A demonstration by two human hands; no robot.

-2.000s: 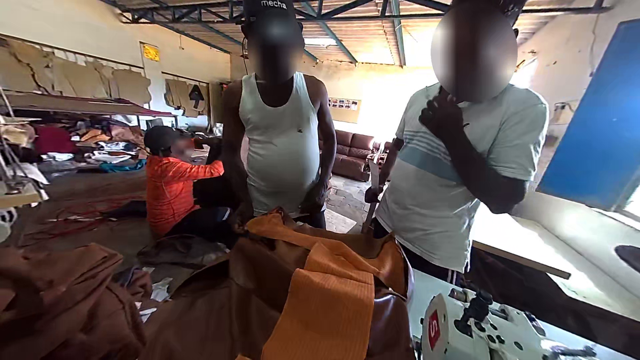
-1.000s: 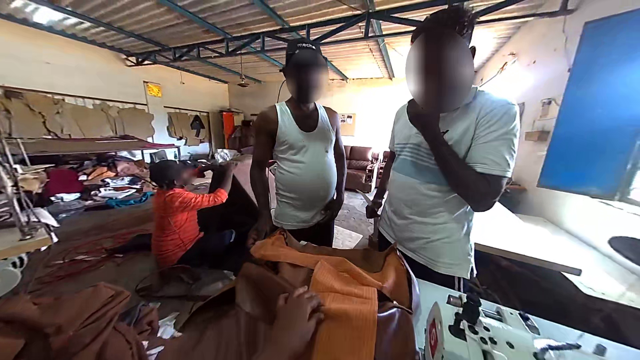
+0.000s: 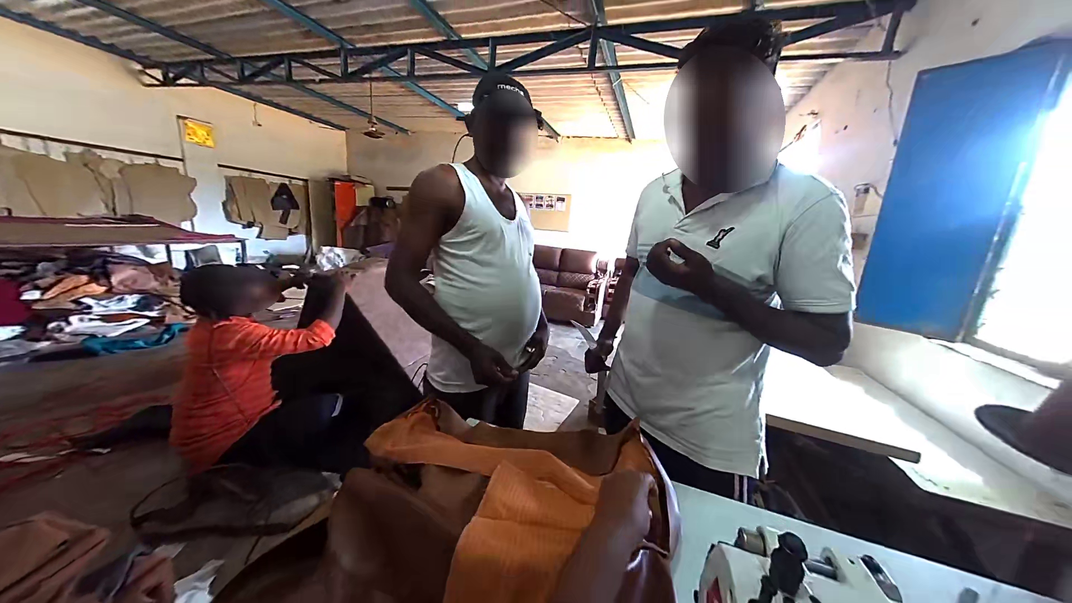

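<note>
Brown leather is bunched across the bottom centre, with an orange textured fabric panel lying over it. What looks like my left hand reaches up from the bottom edge over the right side of the panel. It is blurred and its fingers cannot be made out, so whether it grips the material is unclear. My right hand is not in view. Close to the right of the leather, a white sewing machine stands on a pale tabletop.
Two people stand beyond the leather; one holds a bladed tool low. Another person in orange sits at left, handling dark material. Fabric scraps lie behind. A pale table is at right, a brown sofa at the back.
My hand, seen on the leather left of the orange panel a second ago, now lies over the panel's right side. The right standing person's raised hand has dropped from the chin to the chest.
</note>
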